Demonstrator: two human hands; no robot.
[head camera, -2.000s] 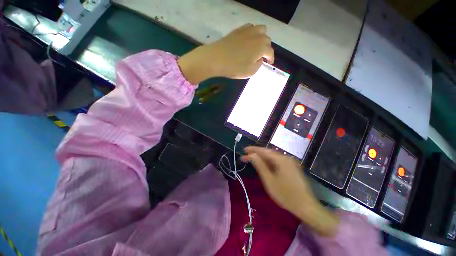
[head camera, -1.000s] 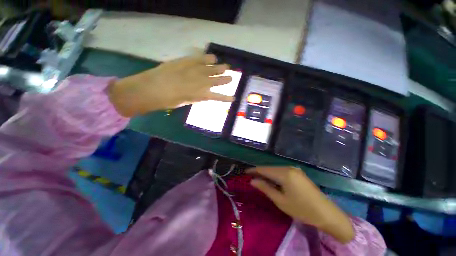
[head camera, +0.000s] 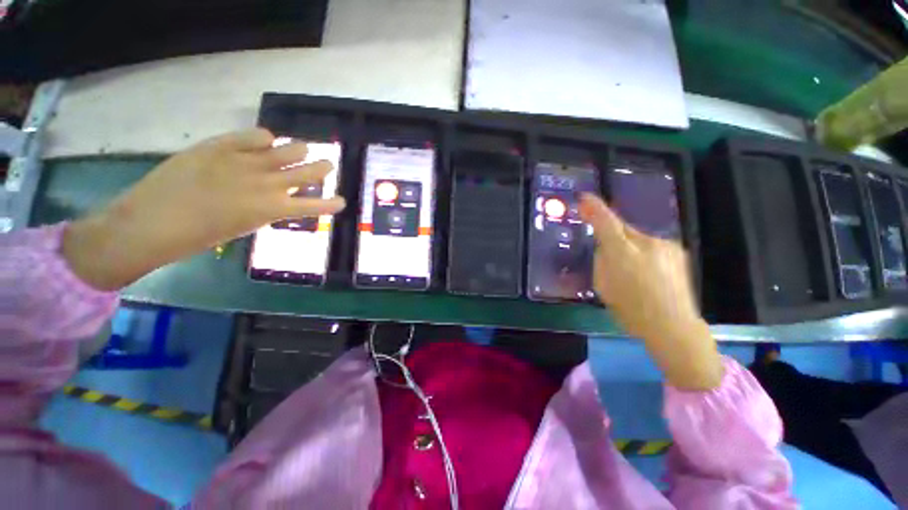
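Observation:
A black phone tray (head camera: 448, 127) holds several phones in a row. My left hand (head camera: 214, 189) lies over the leftmost phone (head camera: 291, 254), fingers spread, covering part of its lit screen. The second phone (head camera: 394, 254) shows a white screen with a dark menu and a red-orange button. The middle phone (head camera: 485, 234) is dark. My right hand (head camera: 645, 284) points its index finger at the fourth phone (head camera: 563, 264), which shows a clock and an orange button. The rightmost phone (head camera: 642, 194) is dark and partly behind my right hand. A white earphone cable (head camera: 423, 398) hangs down my front.
A second black tray (head camera: 732, 234) with dark phones stands at the right. Pale boards (head camera: 572, 60) lie behind the tray. A yellow-green roll (head camera: 871, 108) is at the far right. Dark empty-looking trays (head camera: 289, 364) are below the green bench edge (head camera: 458, 308).
The view has swung right and levelled. My right hand has moved from my lap up to the fourth phone. The leftmost phone now shows a menu, and the middle and rightmost screens have lost their orange buttons.

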